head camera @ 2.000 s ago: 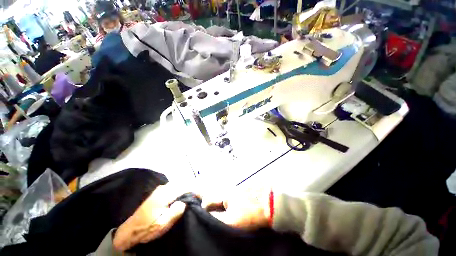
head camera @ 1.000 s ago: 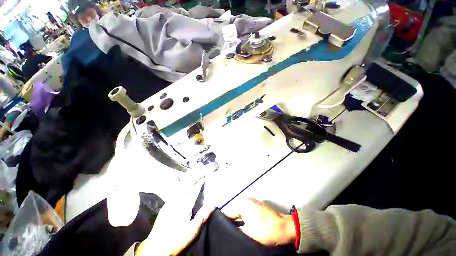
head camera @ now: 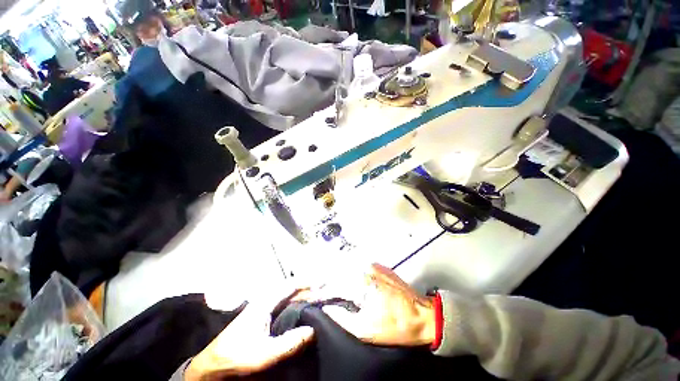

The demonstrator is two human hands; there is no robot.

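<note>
A black garment piece lies under and between my hands at the bottom of the view, with a raised fold between them. My left hand grips it from the left. My right hand, with a red band at the cuff, grips it from the right. The hands are just in front of the needle end of a white JACK sewing machine. Glare washes out the needle area, so whether cloth lies under the presser foot cannot be told.
Black-handled scissors lie on the bed beneath the arm. A black cloth heap and grey garments lie left of and behind the machine. A clear plastic bag is at the left edge. A person sits in the background.
Since one second ago, my left hand has drawn back from the needle area and grips the cloth beside my right hand. The fold between them stands more open. The camera view has shifted slightly.
</note>
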